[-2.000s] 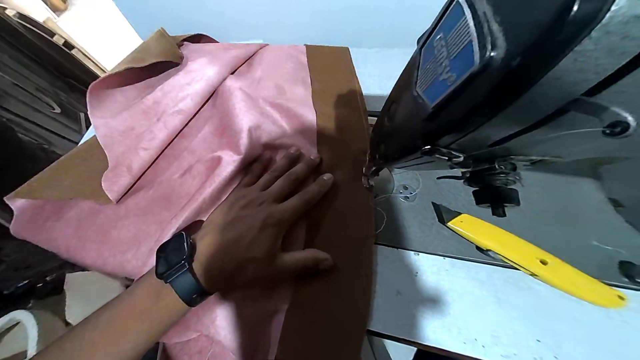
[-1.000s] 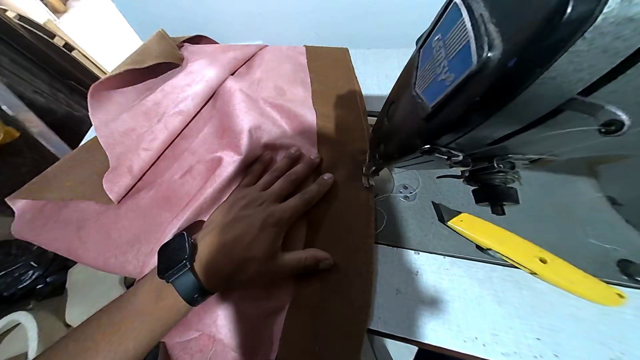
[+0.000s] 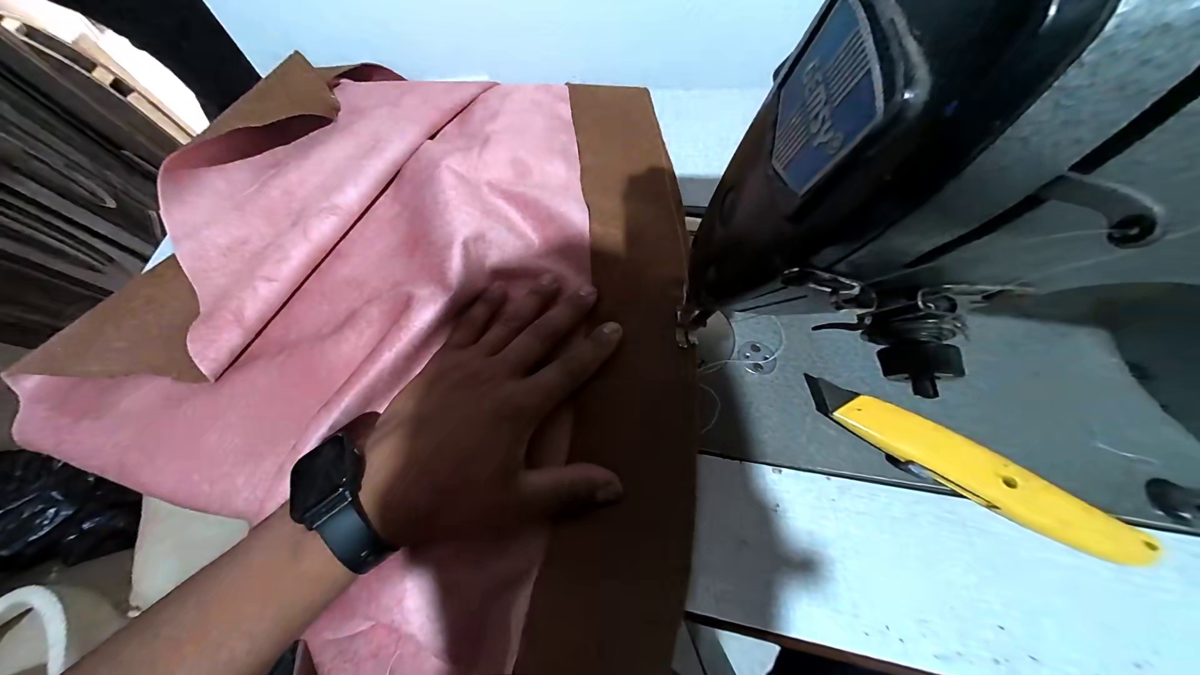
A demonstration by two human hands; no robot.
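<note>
My left hand, with a dark smartwatch on the wrist, lies flat with spread fingers on a pink sheet that looks like leather. Its thumb reaches onto a brown strip along the sheet's right side. The brown edge lies at the presser foot of a black sewing machine. Folded corners at the left show a brown underside. A yellow utility knife, blade out, rests across the machine bed and the white tabletop. My right hand is not in view.
Loose thread lies on the grey machine bed beside the needle area. The white tabletop ends at a dark front edge. A black plastic bag and a curved white object are at the lower left.
</note>
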